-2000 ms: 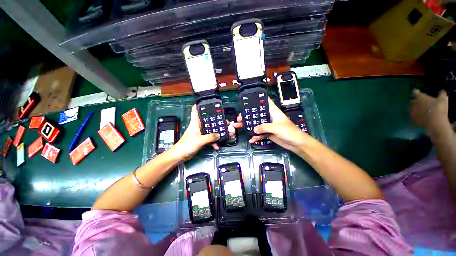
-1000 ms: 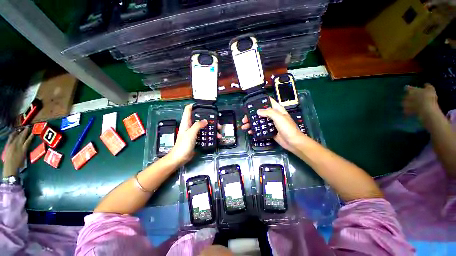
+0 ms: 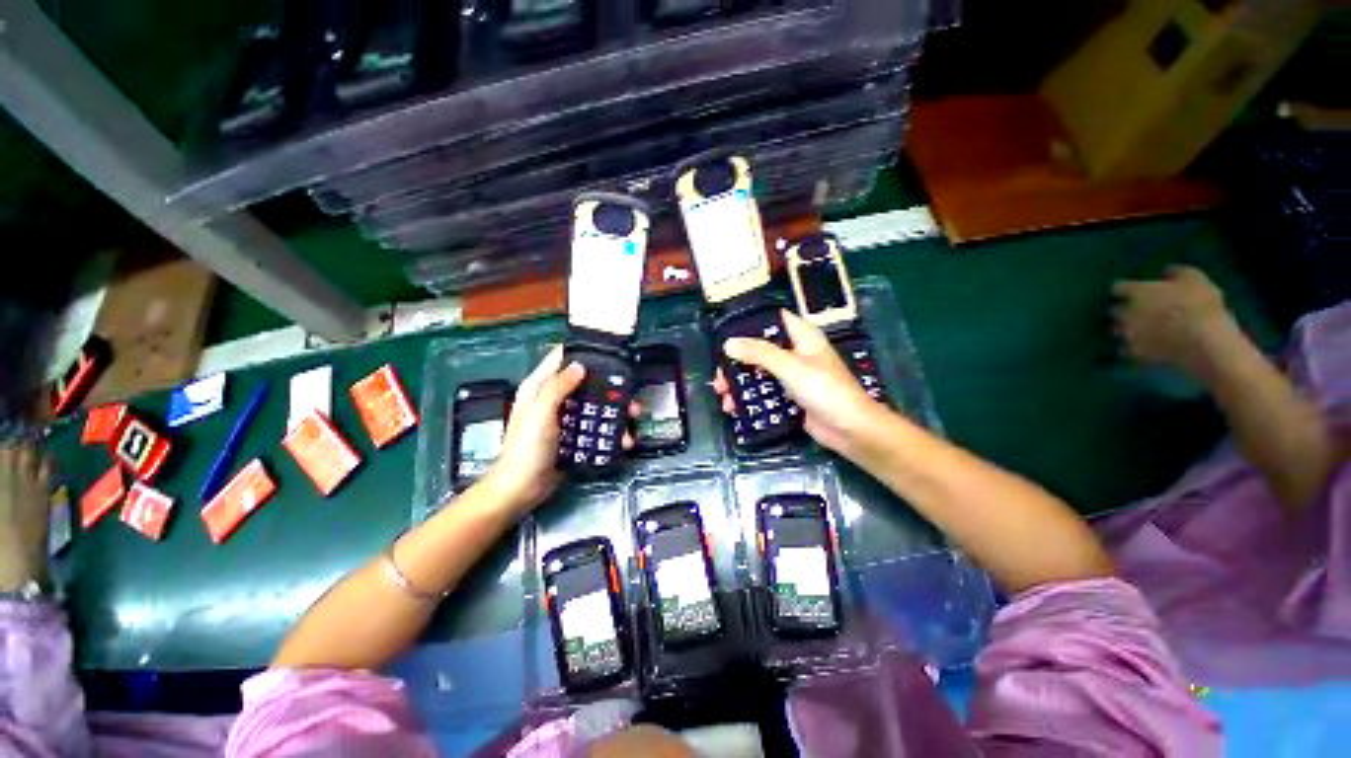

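Observation:
My left hand [image 3: 536, 422] holds an open flip phone [image 3: 606, 274], its screen lit white, with the thumb at the top left of the black keypad. My right hand [image 3: 808, 378] holds a second open flip phone [image 3: 723, 237], also lit white, with the thumb on the upper keypad. Both are held over a clear blister tray [image 3: 874, 504]. Three closed phones lie in the front pockets, one of them a closed flip phone [image 3: 799, 563]. Other closed phones lie in the back pockets, one partly behind my left hand. An open phone with a dark screen [image 3: 821, 282] lies at the back right.
Stacked blister trays [image 3: 593, 111] stand behind. Orange-red rectangles [image 3: 320, 452], a blue pen [image 3: 234, 440] and a red-and-black device [image 3: 141, 444] lie at left. A brown board [image 3: 978, 170] and cardboard box [image 3: 1171, 89] are back right. Other people's hands show at both sides [image 3: 1178, 319].
Both held phones are lower in the picture. Both thumbs have moved from the lower keypads to the upper part. A neighbour's hand has come in at the left edge. The view has shifted slightly.

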